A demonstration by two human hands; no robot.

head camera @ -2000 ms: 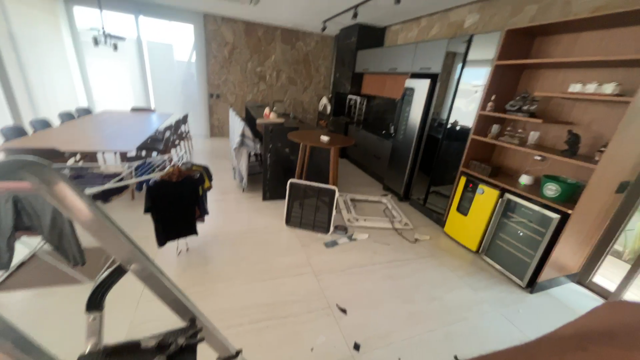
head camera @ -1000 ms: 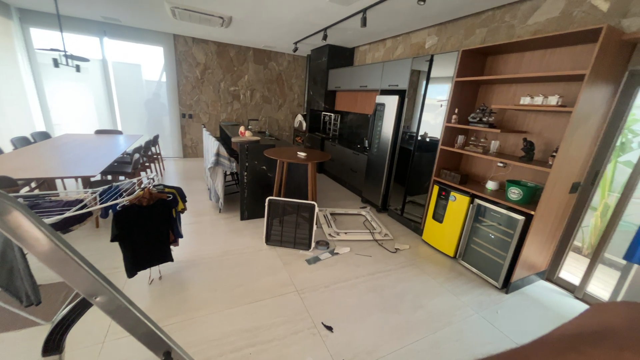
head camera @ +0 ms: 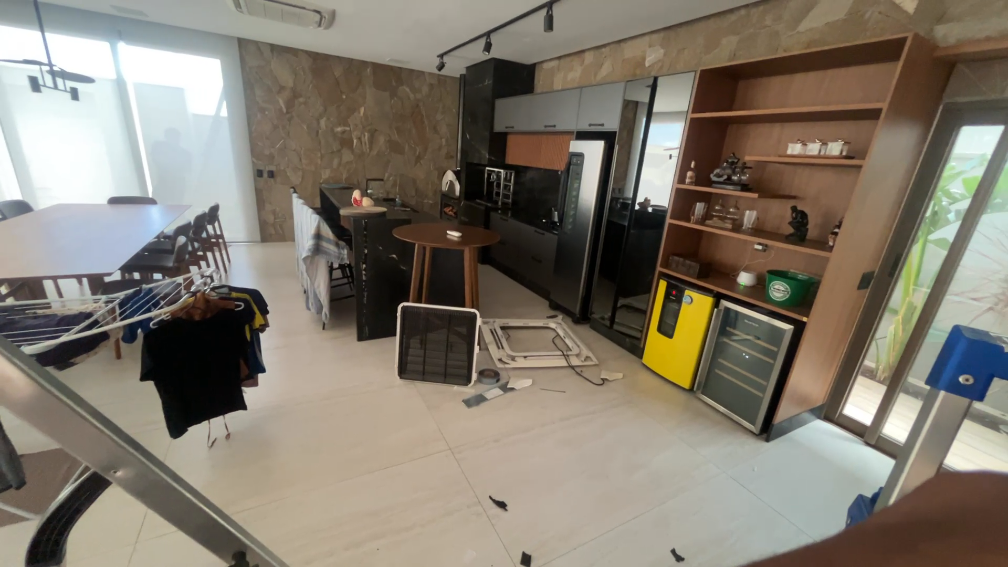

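Observation:
Neither of my hands shows in the head view; a blurred bare part of my arm or shoulder fills the lower right corner. Metal ladder rails stand close by, one [head camera: 118,453] slanting across the lower left and one with a blue plastic cap [head camera: 967,364] at the right. Farther off on the floor, a square grille panel with a white frame [head camera: 437,344] leans upright before a round wooden table [head camera: 446,235]. Beside it a white square frame [head camera: 539,343] lies flat with a dark cable. A roll of tape [head camera: 488,376] and flat scraps are near the panel.
A drying rack [head camera: 118,311] with hung clothes stands left, near a long dining table [head camera: 87,232]. At the right are a yellow mini fridge [head camera: 678,334], a wine cooler [head camera: 744,366] and wooden shelves [head camera: 795,114]. Small dark scraps [head camera: 498,502] lie on the floor. A ceiling air conditioner [head camera: 283,12] is above.
The view has tilted up and shifted, bringing the ceiling air conditioner and the blue-capped rail into sight. The panel and frame on the floor have not moved.

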